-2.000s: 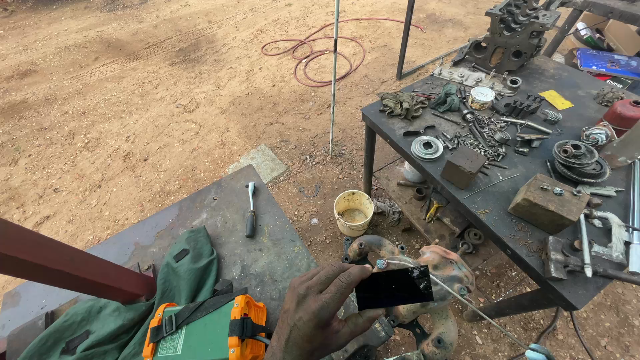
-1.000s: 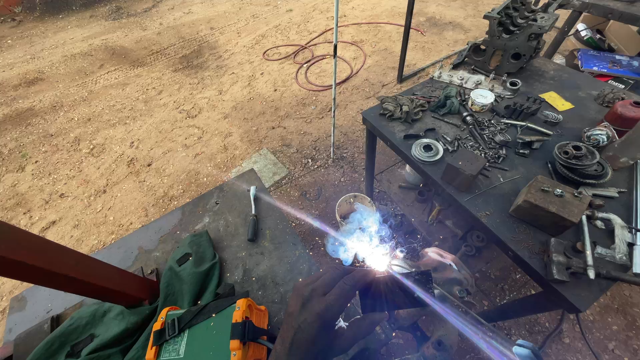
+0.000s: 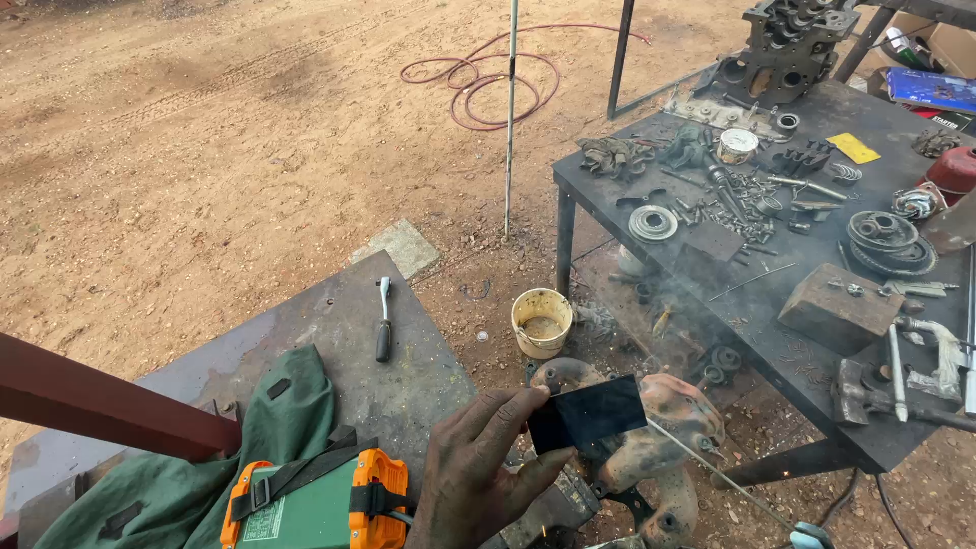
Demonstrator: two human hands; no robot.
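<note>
My left hand (image 3: pixel 488 461) grips a dark rectangular welding filter glass (image 3: pixel 587 415) between thumb and fingers, above a rusty exhaust manifold (image 3: pixel 679 427). The glass hides part of the manifold. A thin welding electrode (image 3: pixel 720 473) slants from behind the right edge of the glass down to a pale blue electrode holder (image 3: pixel 810 536) at the bottom edge. My right hand is out of the picture. Left of my left hand, a green and orange welding machine (image 3: pixel 305 503) with black straps rests by a green cloth (image 3: pixel 297 404). A few sparks and thin smoke show around the manifold.
A ratchet wrench (image 3: pixel 383 320) lies on the left metal table (image 3: pixel 335 328). A cream bucket (image 3: pixel 541 324) stands on the ground. The right table (image 3: pixel 762 343) carries an engine block (image 3: pixel 793 57), a hammer (image 3: pixel 850 393) and many loose parts. A red hose (image 3: pixel 496 122) lies coiled on the dirt.
The bright welding arc seen a second ago beside my left hand is gone, and smoke has drifted over the right table. My left hand still holds the glass.
</note>
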